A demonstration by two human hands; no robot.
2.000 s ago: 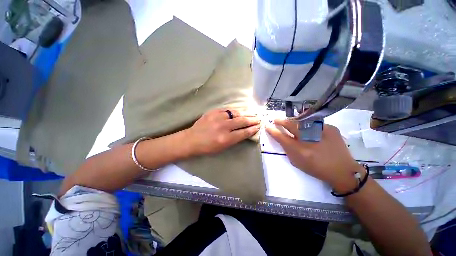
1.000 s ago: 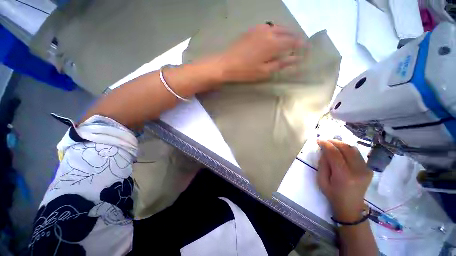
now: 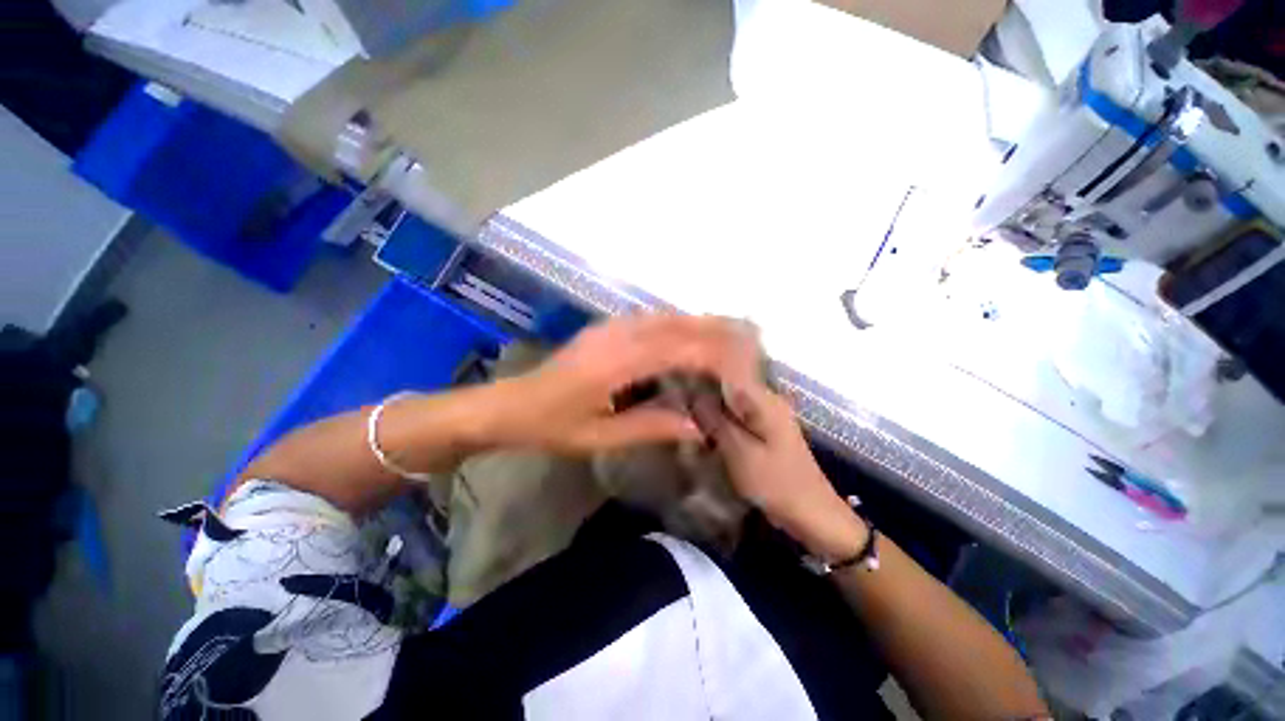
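My left hand [image 3: 620, 383] and my right hand [image 3: 754, 444] are together over my lap, in front of the table's front edge, blurred by motion. Both hold a bunched khaki cloth piece [image 3: 662, 479] between them; a darker bit shows between the fingers. How each fingertip grips it is hard to tell. A large khaki panel [image 3: 564, 99] lies flat on the far left of the white table [image 3: 677, 197]. More khaki cloth [image 3: 507, 521] hangs below my left forearm.
The sewing machine head [image 3: 1127, 141] stands at the upper right. Blue and pink thread snips [image 3: 1136, 486] and a clear plastic bag [image 3: 1149, 366] lie at the right. A measuring tape [image 3: 902, 458] runs along the table edge. Blue crates [image 3: 367, 387] stand at the left, near the floor.
My hands have moved from the needle area to my lap and come together. The worked khaki piece has left the table top and is bunched up. The view has shifted left and down.
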